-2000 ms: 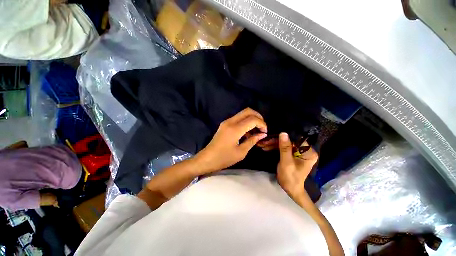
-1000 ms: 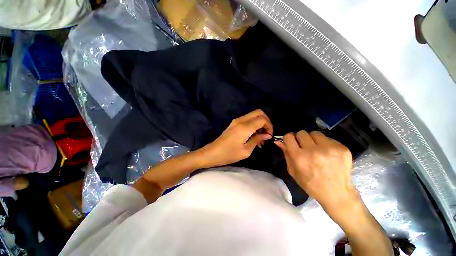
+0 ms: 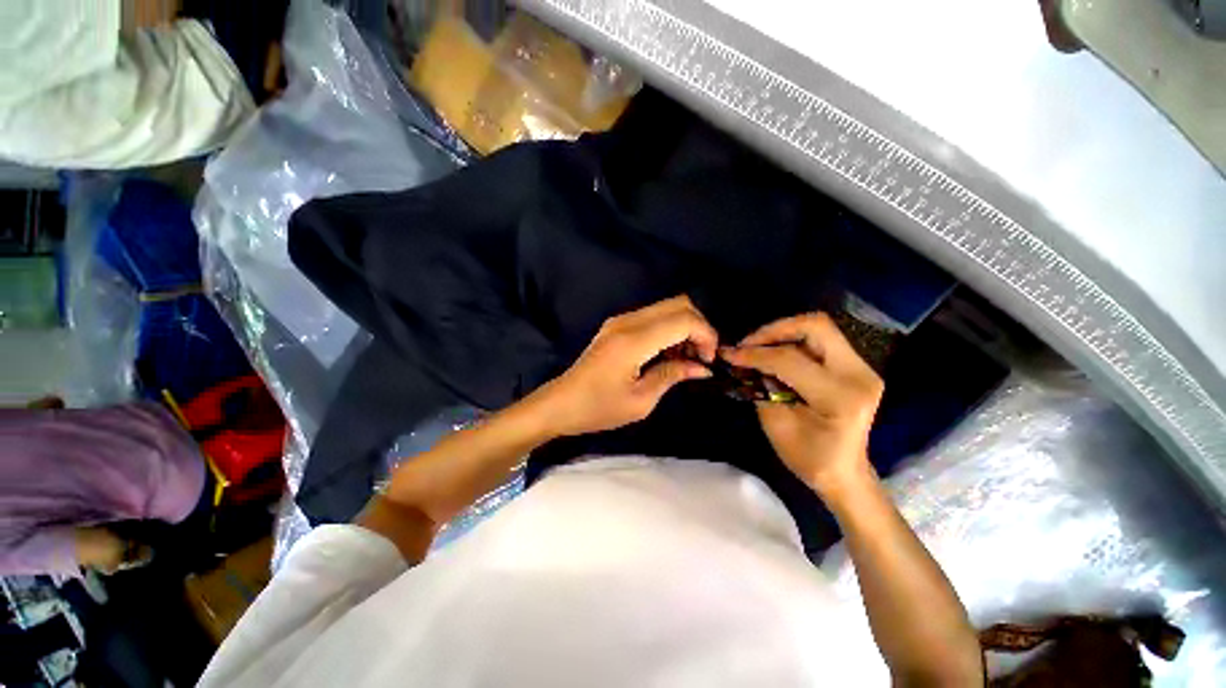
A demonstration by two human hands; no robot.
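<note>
A dark garment (image 3: 457, 269) lies spread in front of me over clear plastic. My left hand (image 3: 645, 366) pinches a small dark edge of it between thumb and fingertips. My right hand (image 3: 818, 390) is close beside it, its fingertips almost touching the left ones at the same spot. Small snips (image 3: 776, 394) with a yellow part show in my right palm, mostly hidden by the fingers. Whether the right fingertips also pinch the cloth or a thread is too small to tell.
A grey table edge with a ruler scale (image 3: 861, 151) curves across the upper right. A taped yellow-brown package (image 3: 518, 81) lies above the garment. Clear plastic (image 3: 1035, 497) and a brown strap (image 3: 1089, 652) are at lower right. Two people, blue bundles and a red item (image 3: 245, 437) are at left.
My right hand has turned and drawn in its fingers beside my left fingertips, and the yellow part of the snips shows again. My left hand keeps its pinch. The camera view has shifted slightly.
</note>
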